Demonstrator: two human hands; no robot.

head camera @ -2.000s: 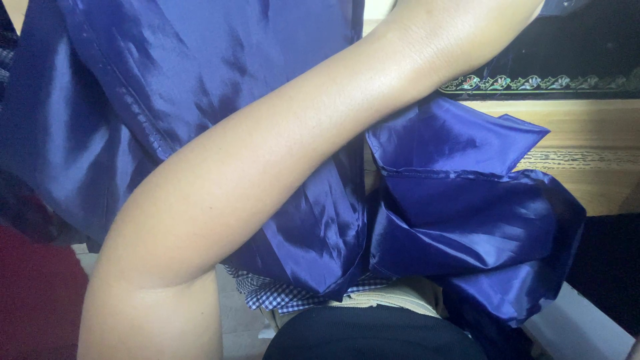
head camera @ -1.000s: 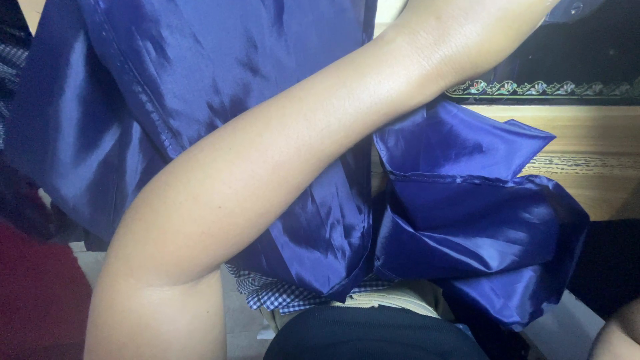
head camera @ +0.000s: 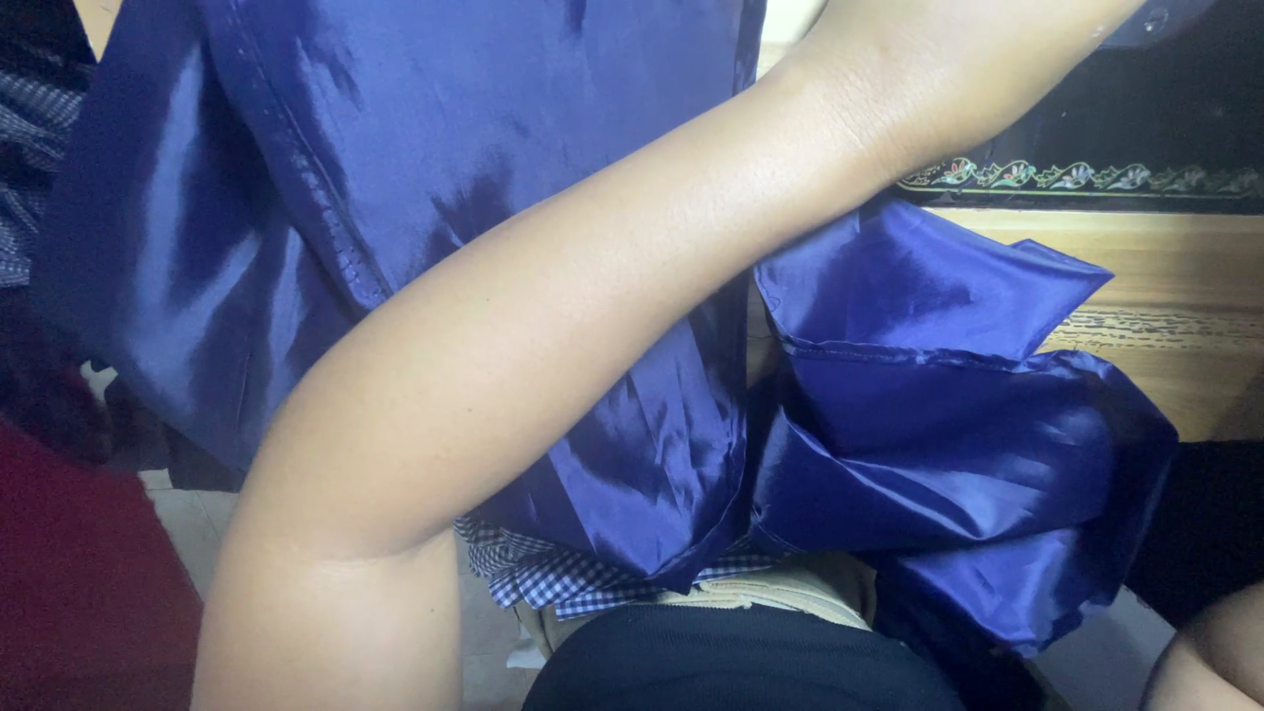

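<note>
My left arm reaches from the lower left across to the upper right. Only the wrist and back of my left hand [head camera: 987, 59] show; the fingers lie beyond the top edge, so their hold is hidden. Beneath the forearm hangs shiny blue satin-like fabric [head camera: 553, 109] with a stitched seam on its left part. More of the blue fabric [head camera: 948, 444], folded and with a hem across it, bunches over the table edge at right. My right hand is out of frame; only a bare part of the other arm shows at the bottom right corner.
A wooden tabletop [head camera: 1175, 237] lies at right, with a black panel [head camera: 1165, 118] bearing a floral border, apparently a sewing machine bed. Blue-and-white checked cloth [head camera: 592, 578] shows by my lap. Red material [head camera: 79, 563] is at lower left, beside a tiled floor [head camera: 188, 513].
More of the bare right arm has come into view at the bottom right corner. The left arm and the blue fabric keep nearly the same place.
</note>
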